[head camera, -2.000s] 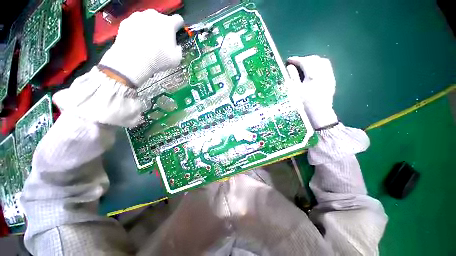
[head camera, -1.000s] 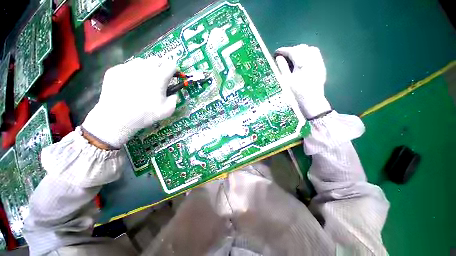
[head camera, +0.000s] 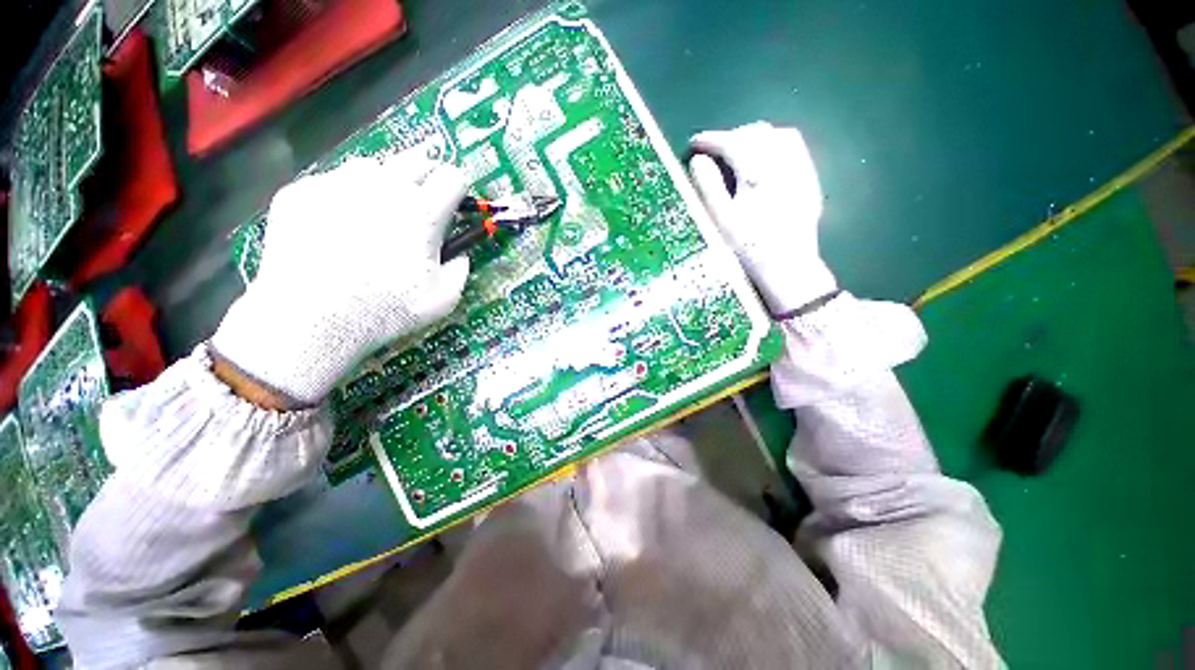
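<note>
A large green circuit board (head camera: 629, 196) with white tracks and a pale edge lies solder side up in front of me, tilted in the view. My left hand (head camera: 360, 268), in a white glove, is closed on side cutters (head camera: 522, 210) with black and orange-red handles. Their silver jaws rest over the upper middle of the board face. My right hand (head camera: 767, 216), also gloved, grips the board's right edge, with a dark thing showing between thumb and fingers. The underside of the board is hidden.
More green boards (head camera: 59, 157) lie at the left, with red pads (head camera: 282, 79) under or beside them. A black object (head camera: 1033, 425) sits on the green surface at the right. Yellow tape (head camera: 1048, 233) runs along the mat's near edge. My lap is below the board.
My left hand with the cutters has moved from the board's top edge down to its upper middle, the jaws now slightly further right than a second ago. Everything has shifted somewhat left in view.
</note>
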